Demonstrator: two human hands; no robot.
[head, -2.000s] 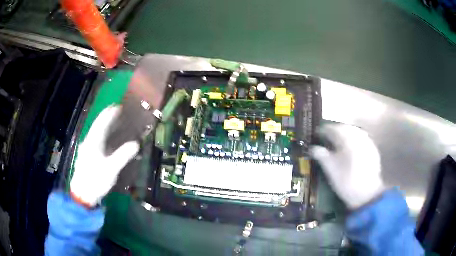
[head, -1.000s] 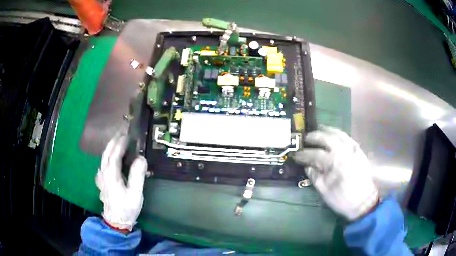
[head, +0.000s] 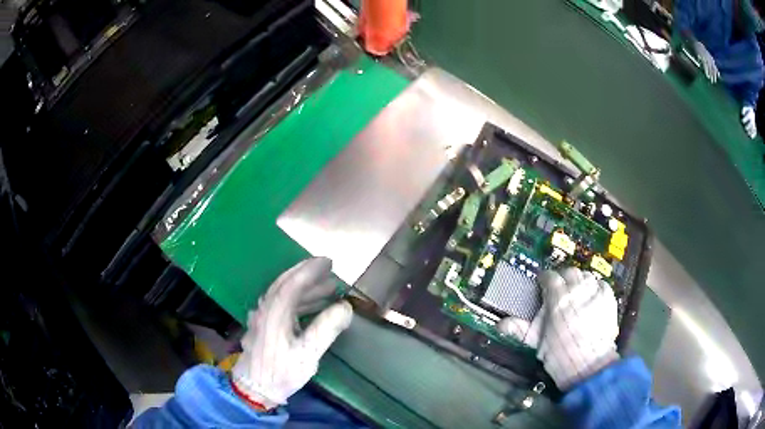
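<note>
A black pallet (head: 408,292) lies on the bench and holds a green circuit board (head: 543,215) with yellow and white parts and a silver ribbed block (head: 511,290). Green clamps (head: 500,176) stand on its left and far sides. My gloved right hand (head: 572,320) rests over the near right part of the board, fingers curled at the ribbed block; what its fingertips hold is hidden. My gloved left hand (head: 291,329) is off the pallet's left corner, thumb and fingers apart, empty.
A shiny metal sheet (head: 369,188) lies on the green mat (head: 243,230). Black totes (head: 126,201) stand at the left. An orange-red wrapped post (head: 385,25) is at the top. Another person's blue sleeve (head: 720,38) and gloved hands show at the top right.
The view has swung left, so the pallet appears further right and turned. My right hand has moved from the pallet's right edge onto the board. My left hand is now off the pallet's corner.
</note>
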